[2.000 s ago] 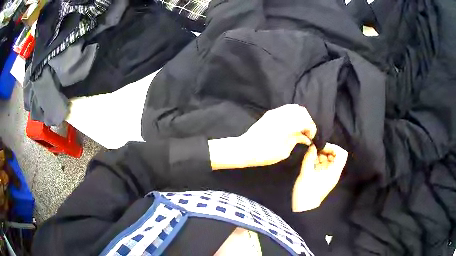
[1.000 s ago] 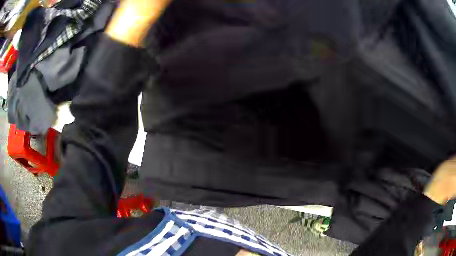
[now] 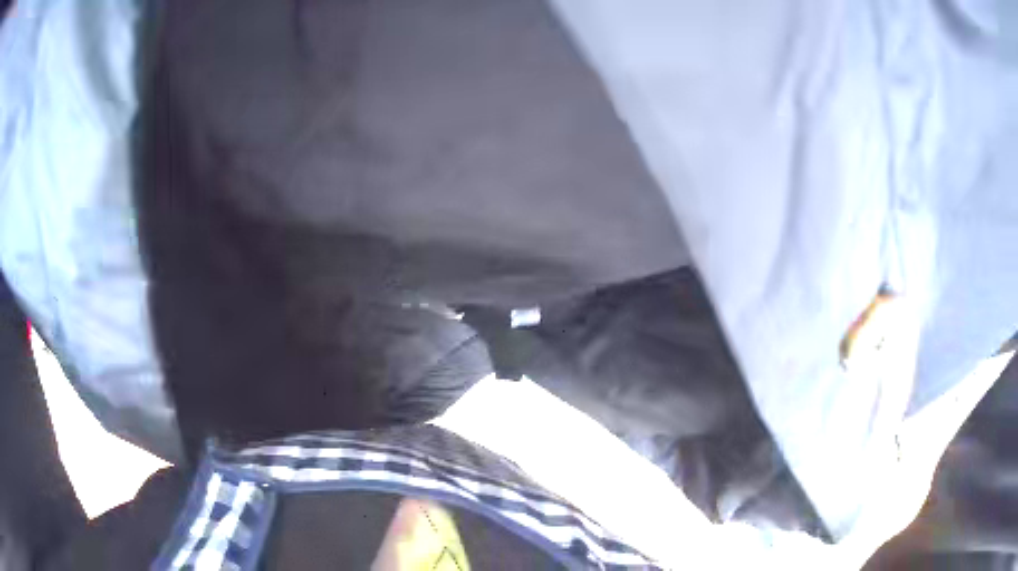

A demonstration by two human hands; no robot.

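Note:
A large dark garment, which looks like the padded coat, hangs raised and spread right in front of me and fills most of the view. Its right panel and the left edge look pale grey-blue in the bright light. The middle is in dark shadow. A small orange-brown spot shows on the right panel; I cannot tell what it is. Neither of my hands is in view. The picture is blurred.
My checked apron shows at the bottom. Behind the garment's lower edge is the white table with dark cloth on it. A small white label-like patch lies among the dark cloth.
My hands were together at the coat, then apart at either side of it; now both are out of view. The garment has come up close and covers the stool, floor and other clothes.

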